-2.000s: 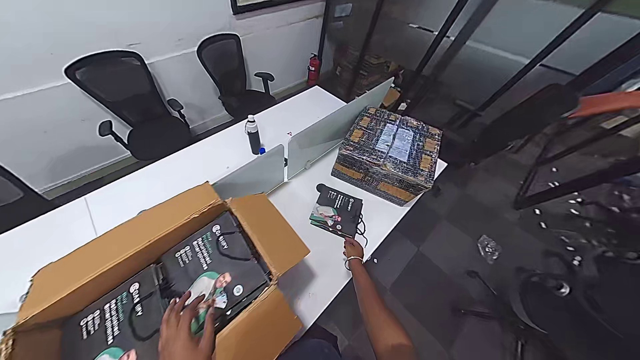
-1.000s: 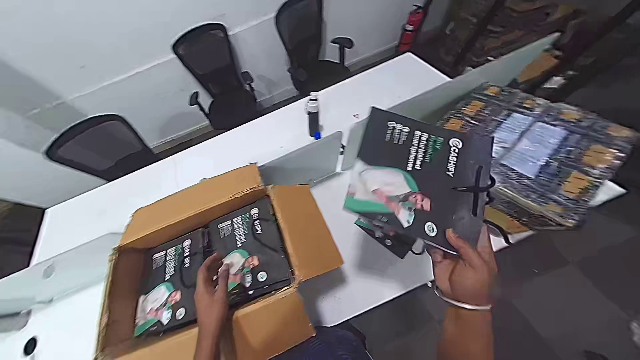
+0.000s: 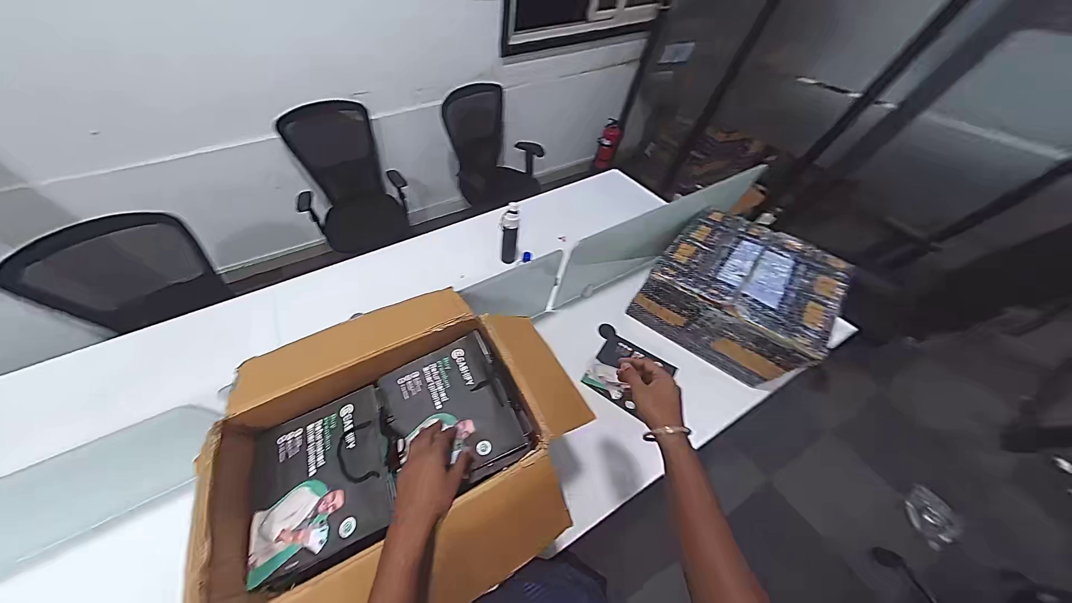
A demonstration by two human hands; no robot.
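An open cardboard box (image 3: 469, 536) stands on the desk, holding two side-by-side stacks of black printed paper bags with dark cord handles. My left hand (image 3: 431, 469) rests palm down on the right-hand stack (image 3: 435, 385), fingers spread a little. The left-hand stack (image 3: 293, 477) lies beside it, untouched. My right hand (image 3: 651, 392), with a bracelet at the wrist, is over a black printed bag (image 3: 615, 356) lying on the desk to the right of the box. Its fingers are bent close together; whether they grip the bag is unclear.
A carton wrapped in dark tape and film (image 3: 737, 293) sits at the desk's right end. Low glass partitions (image 3: 620, 243) run along the desk (image 3: 368, 285), with a bottle (image 3: 509, 234) behind. Mesh chairs (image 3: 335, 167) line the wall. A crumpled clear plastic piece (image 3: 931, 515) lies on the floor.
One second ago my right hand held up a black bag; now that hand is low over the bag on the desk. My left hand remains at the box's right-hand stack. The view has shifted.
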